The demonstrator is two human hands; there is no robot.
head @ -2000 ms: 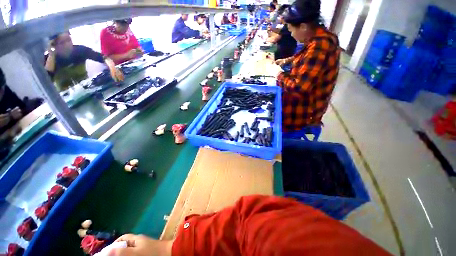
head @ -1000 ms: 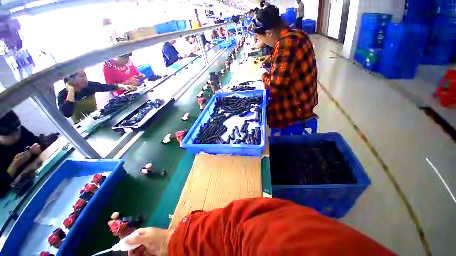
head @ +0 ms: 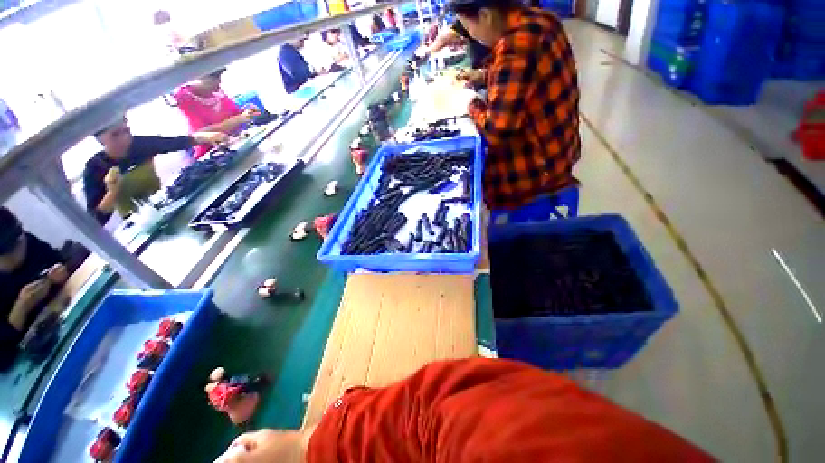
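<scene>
My right hand (head: 262, 447) is at the bottom edge, cut off by it, at the end of a red sleeve; its fingertips and anything in them are hidden. My left hand is out of the picture. Just above my right hand, a figurine with a red ruffled top and pink-tan base (head: 237, 398) lies on the green belt, touching a dark leg piece with cream lobes (head: 217, 373). Another leg piece (head: 268, 288) lies farther up the belt.
A blue tray of red-topped pieces (head: 203, 316) is at left. A blue tray of black parts (head: 398, 263) stands beyond the cardboard (head: 398, 316), with a deep blue crate (head: 579, 342) at its right. A person in orange plaid (head: 534, 108) sits beyond; others sit across the belt.
My right hand has moved down towards the bottom edge, away from the red-topped figurine. The white bottle seen in it a second ago no longer shows. The view has shifted.
</scene>
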